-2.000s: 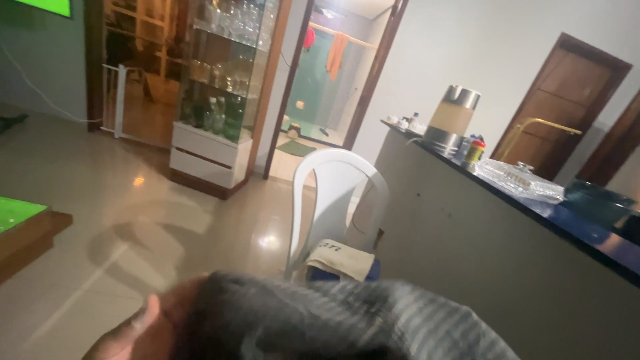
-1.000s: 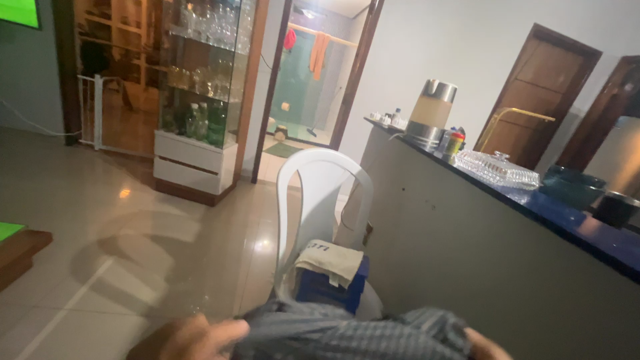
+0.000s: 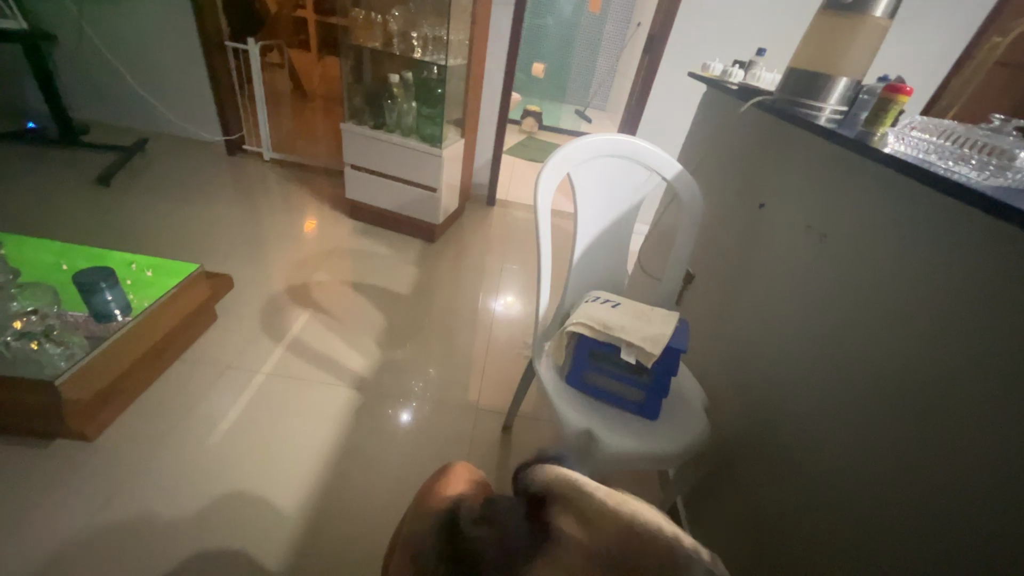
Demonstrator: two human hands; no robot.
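Observation:
Two blurred, rounded skin-toned shapes rise from the bottom edge, one at the left [image 3: 448, 508] and a paler one at the right [image 3: 624, 524]. Blur and the frame edge hide whether they are my hands or another body part. A dark blurred patch [image 3: 500, 532] lies between them, perhaps fabric. Just beyond stands a white plastic chair [image 3: 616, 176]. On its seat is a blue plastic box [image 3: 616, 380], partly covered by a folded cream cloth [image 3: 628, 320] with dark lettering. No finger grip can be made out.
A dark-topped counter [image 3: 920, 164] runs along the right, bearing a drink dispenser [image 3: 836, 60], a red-lidded container [image 3: 888, 108] and a clear ribbed dish [image 3: 956, 148]. At left is a low wooden table [image 3: 152, 352] with glassware. A glass cabinet [image 3: 400, 160] and white gate [image 3: 256, 104] stand behind.
The grey striped fabric seen between my hands before is no longer recognisable; only a dark blur shows low down. The view has tilted downward, showing more of the chair seat and blue box.

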